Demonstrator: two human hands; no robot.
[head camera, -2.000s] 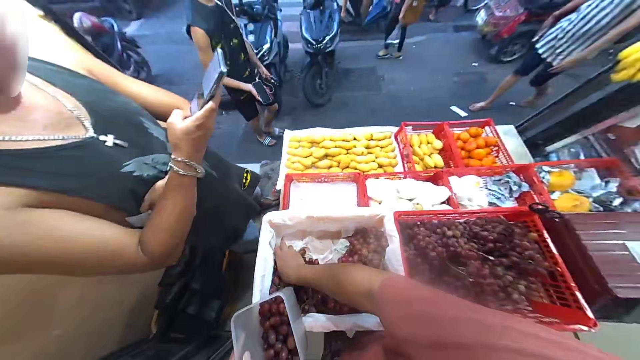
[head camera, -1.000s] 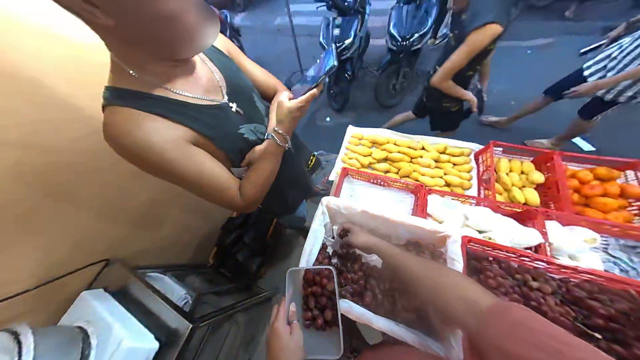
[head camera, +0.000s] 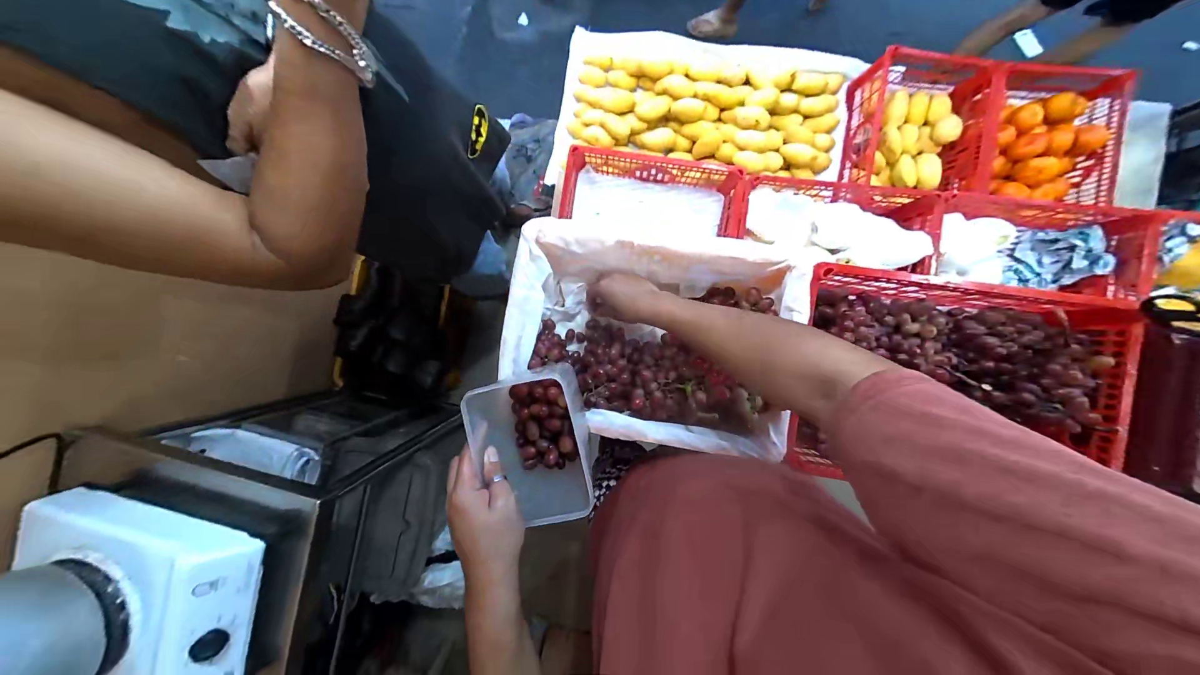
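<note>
My left hand (head camera: 486, 502) grips the near left side of a clear plastic container (head camera: 548, 487), thumb over its rim. Red grapes (head camera: 544, 427) lie loose in its upper part, and it tilts beside the paper-lined box (head camera: 514, 314). Inside that box are bunches of red grapes (head camera: 628, 375). My right hand (head camera: 623, 298) reaches in at the box's far left part, over the crumpled white paper. Its fingertips are partly hidden, so whether it holds a grape cannot be seen. My right forearm crosses above the grapes.
Right of the box stands a red crate (head camera: 1130, 384) of grapes. Yellow mangoes (head camera: 703, 112) and orange fruit (head camera: 1045, 141) lie behind. At left, a person's bent arm (head camera: 309, 187) is close by, above a metal-framed case (head camera: 328, 487) and a white appliance (head camera: 141, 572).
The view has shifted down and closer over the box. My left hand, out of sight two seconds ago, shows on the container. My right hand stays in the box.
</note>
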